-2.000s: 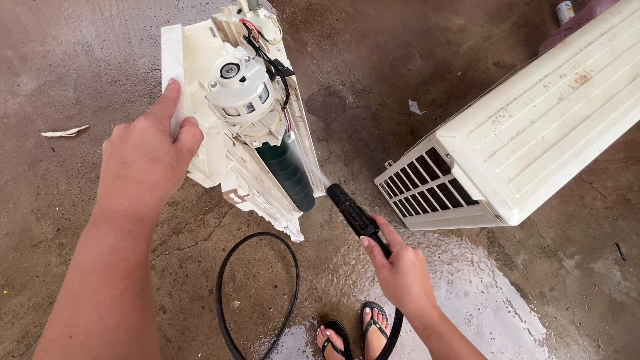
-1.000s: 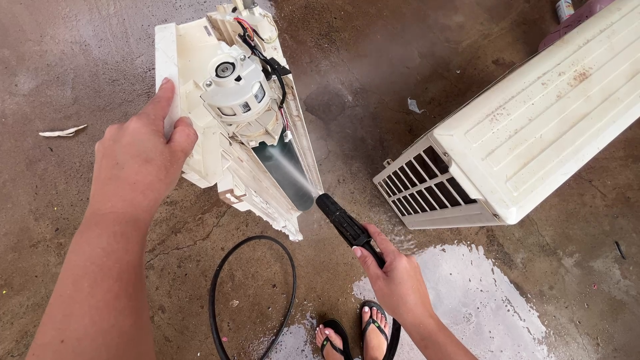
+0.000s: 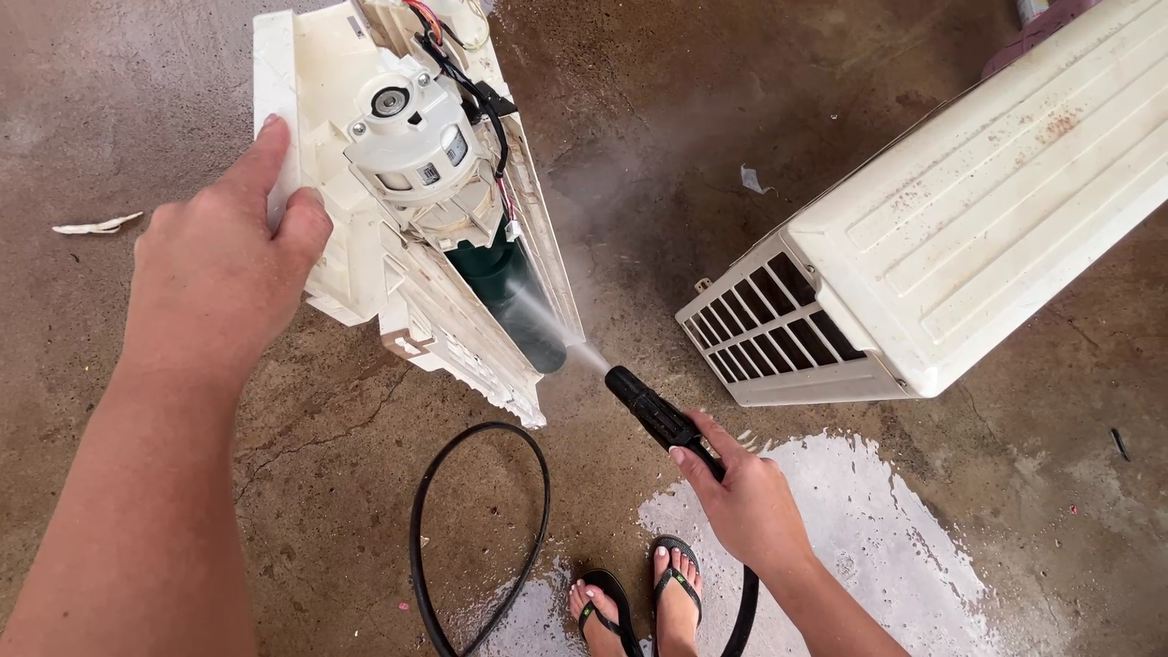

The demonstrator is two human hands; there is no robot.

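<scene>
My left hand point(image 3: 228, 246) grips the left edge of the cream plastic chassis of an air conditioner's indoor unit point(image 3: 315, 78), which stands tilted on the floor. A white fan motor point(image 3: 420, 137) with wires point(image 3: 479, 100) sits at its upper end. Below the motor lies a dark green cylindrical blower wheel point(image 3: 488, 269). My right hand point(image 3: 744, 493) is closed around a black spray nozzle point(image 3: 650, 406), which points up and left. A misty water jet point(image 3: 557, 324) runs from its tip onto the blower wheel.
A cream metal outdoor unit point(image 3: 1013, 192) with a slotted grille stands at the right. The black hose point(image 3: 415, 538) loops on the wet concrete floor beside my feet in flip-flops point(image 3: 675, 584). White scraps point(image 3: 99, 224) lie on the floor.
The nozzle first moved a little left and toward the chassis, and is now slightly back to the right. The spray continues onto the blower wheel. My left hand keeps its hold.
</scene>
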